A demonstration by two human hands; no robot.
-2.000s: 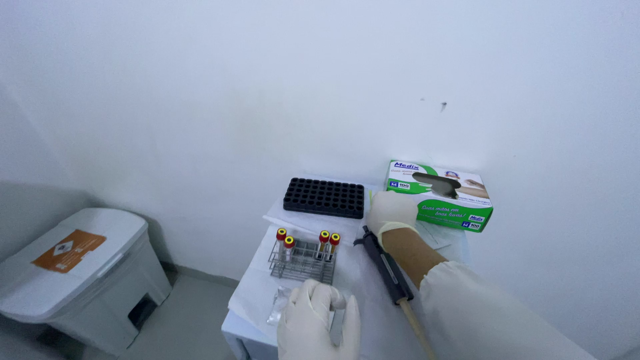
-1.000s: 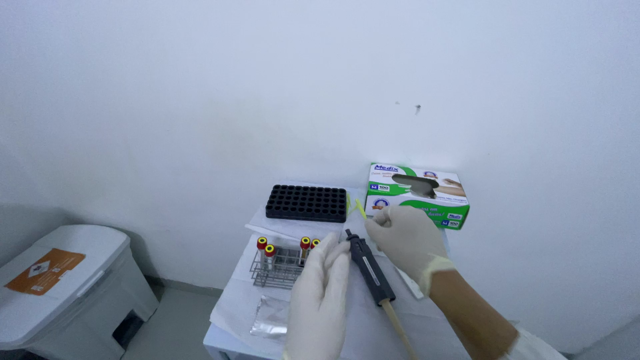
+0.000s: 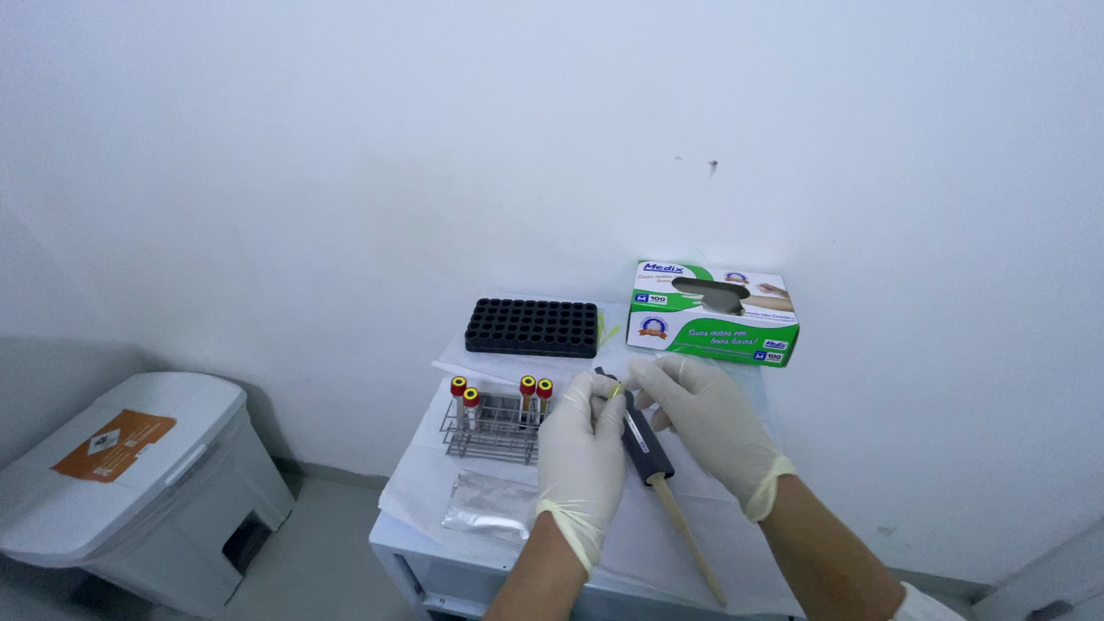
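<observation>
Gloved in latex, my left hand (image 3: 582, 448) pinches a small yellow piece (image 3: 616, 391) between thumb and fingertips. My gloved right hand (image 3: 711, 423) is just to its right, fingers bent near that piece; whether it grips anything is unclear. Below and between the hands lies a dark tool with a long beige handle (image 3: 686, 535), its kind unclear. Left of my left hand stands a wire test tube rack (image 3: 492, 440) with several red-and-yellow-capped tubes (image 3: 471, 398). A silver foil pouch (image 3: 492, 507) lies in front of the rack.
A black tube rack with many holes (image 3: 530, 328) sits at the back, with thin yellow strips (image 3: 608, 329) at its right end. A glove box (image 3: 714, 315) stands at the back right against the wall. A white lidded bin (image 3: 129, 466) is on the floor at left.
My right hand has come from beside the glove box toward my left hand. My left hand, earlier lower by the foil pouch, is now up by the tool's tip with the yellow piece.
</observation>
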